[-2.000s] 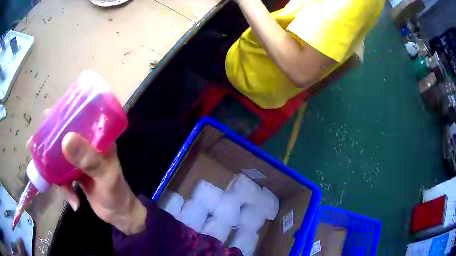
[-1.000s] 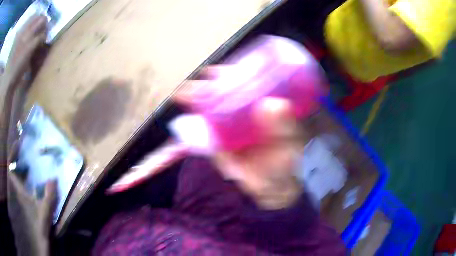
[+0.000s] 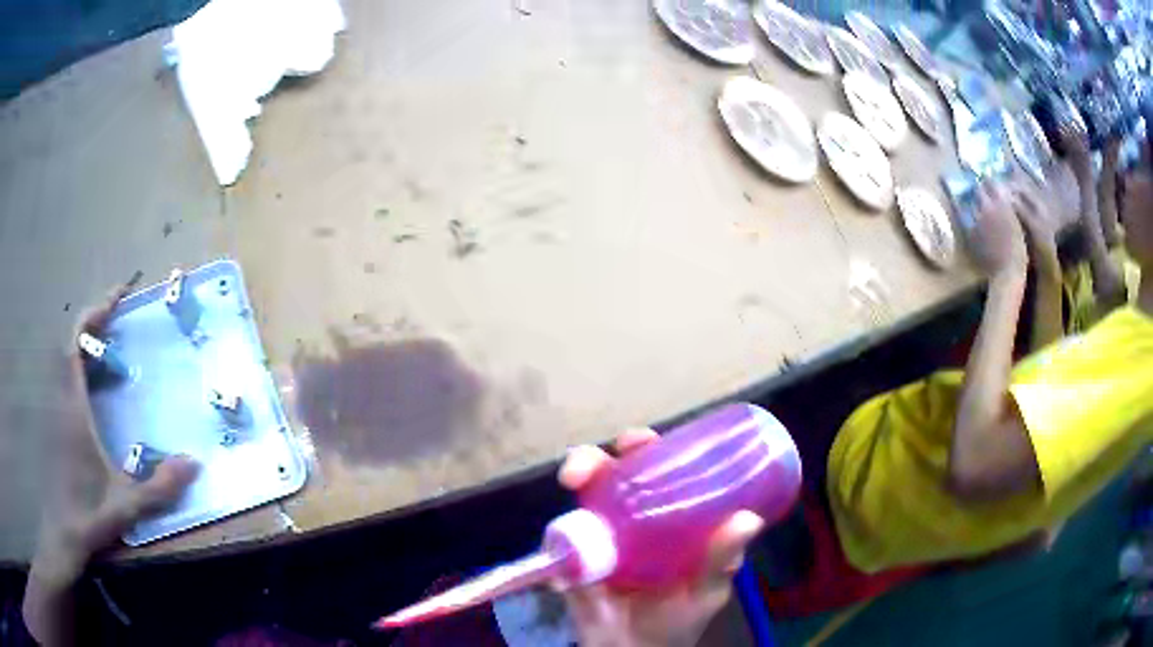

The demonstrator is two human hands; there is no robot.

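Note:
A square pale-blue plastic plate (image 3: 190,392) with four upright posts lies at the left on the bench's front edge. My left hand (image 3: 95,487) holds it at its left side, with the thumb on the plate's lower left part. My right hand (image 3: 658,594) is shut around a clear squeeze bottle (image 3: 708,493) with pink-red liquid. The bottle lies aslant in front of the bench edge. Its long red nozzle (image 3: 474,592) points down and left, apart from the plate.
The tan bench (image 3: 582,278) bears a dark stain (image 3: 392,398) right of the plate and scattered debris. A white crumpled cloth (image 3: 247,63) lies at the back left. Several round discs (image 3: 769,128) lie at the back right, near a person in yellow (image 3: 1075,442).
The view has turned left, towards the bench. The plate and my left hand show fuller than before. The bottle, still in my right hand, has moved lower in view. The crate has mostly left the picture.

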